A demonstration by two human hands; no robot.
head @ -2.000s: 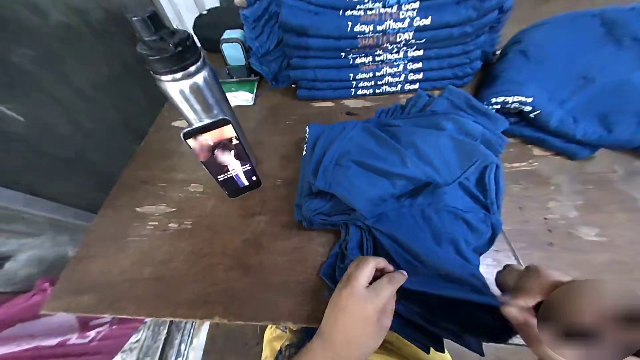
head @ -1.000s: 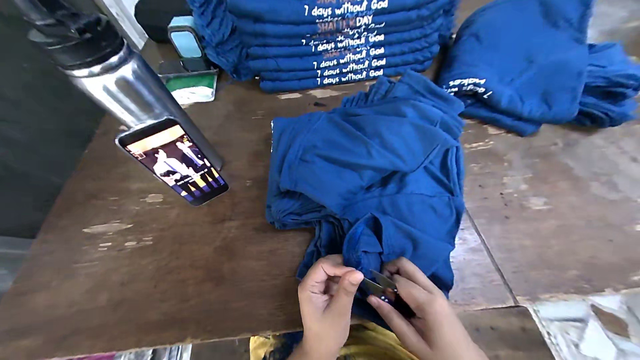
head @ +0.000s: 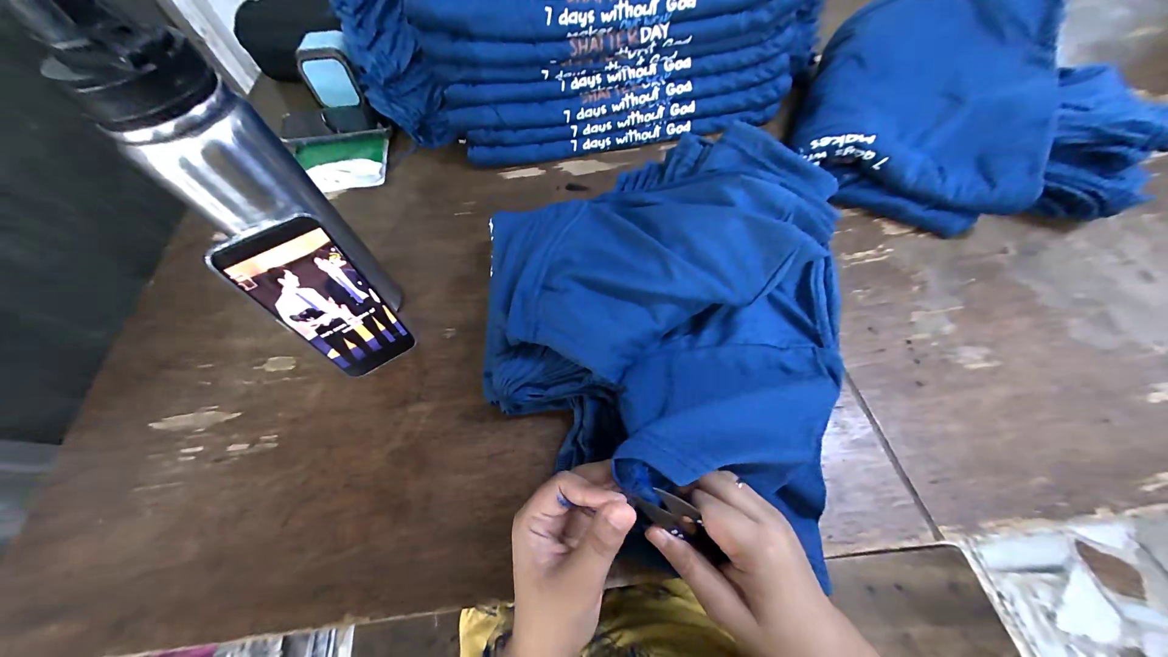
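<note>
A pile of blue T-shirts (head: 675, 265) lies on the wooden table (head: 365, 474), one sleeve hanging toward the near edge. My left hand (head: 570, 538) pinches at the sleeve's hem, with a bit of blue thread by its fingers. Held in my right hand (head: 753, 557) are small thread snips (head: 671, 513), their blades apart and pointing left at the hem opening. The snips' handles are mostly hidden by the fingers.
A steel bottle (head: 237, 155) stands at the left with a smartphone (head: 319, 297) leaning on it. Folded printed blue shirts (head: 620, 91) are stacked at the back; more blue shirts (head: 940, 109) lie back right. Yellow cloth (head: 662, 620) shows below the table edge.
Two seconds ago my hands were farther apart around the pile; they have come together at the sleeve. The snips have come into clear sight in my right hand. The view has shifted.
</note>
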